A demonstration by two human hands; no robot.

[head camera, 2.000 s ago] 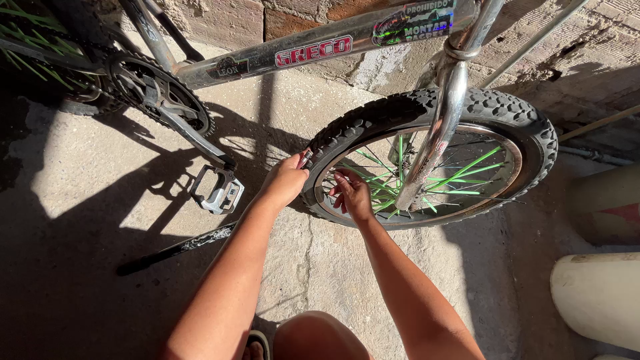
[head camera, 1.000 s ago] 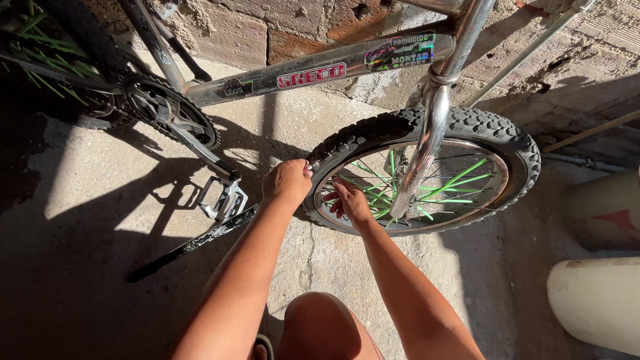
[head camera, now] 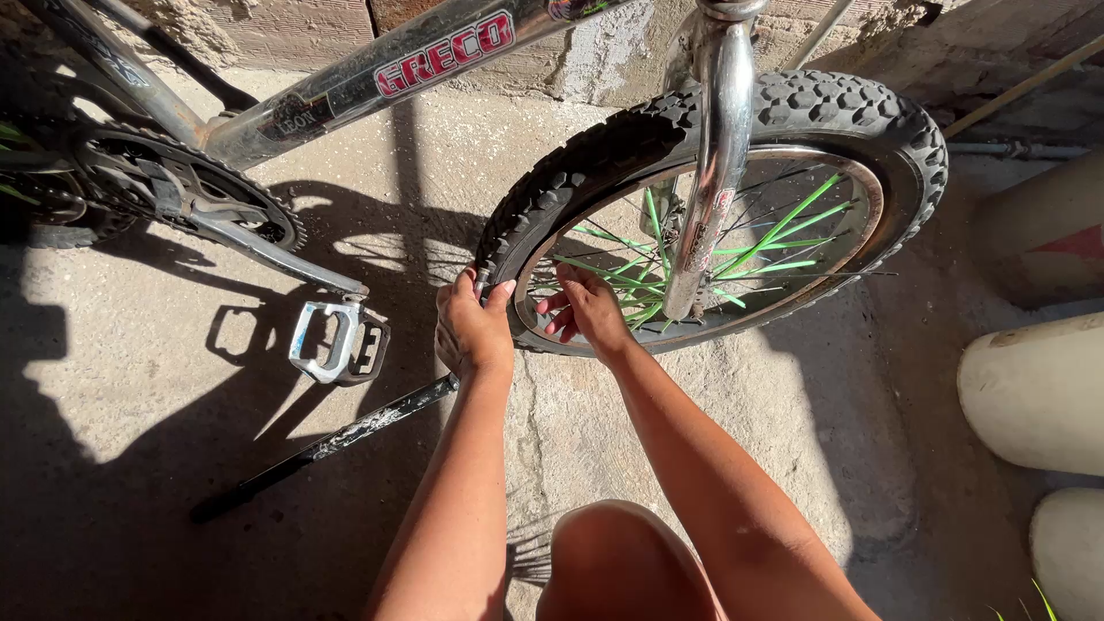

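A bicycle's front wheel with a knobby black tire [head camera: 811, 103], a rusty rim and green-covered spokes [head camera: 776, 235] stands below the chrome fork [head camera: 720, 164]. My left hand [head camera: 476, 323] is at the tire's left edge, its thumb and fingers around a small metallic piece [head camera: 483, 278] against the tire; what it belongs to is unclear. A black tube with worn white patches [head camera: 379, 420] runs from beneath this hand down to the left. My right hand [head camera: 586, 309] is over the rim's lower left part by the spokes, fingers apart and curled, with nothing visible in it.
The bicycle frame [head camera: 345, 95] crosses the upper left, with the chainring [head camera: 185, 185], crank and pedal [head camera: 332, 342] below it. A brick wall [head camera: 285, 34] stands behind. Pale cylindrical containers [head camera: 1035, 388] are at the right. My knee [head camera: 625, 552] is at the bottom.
My right hand's fingers have spread away from the rim area they were close against. My left hand stays at the tire's left edge. The view has shifted closer.
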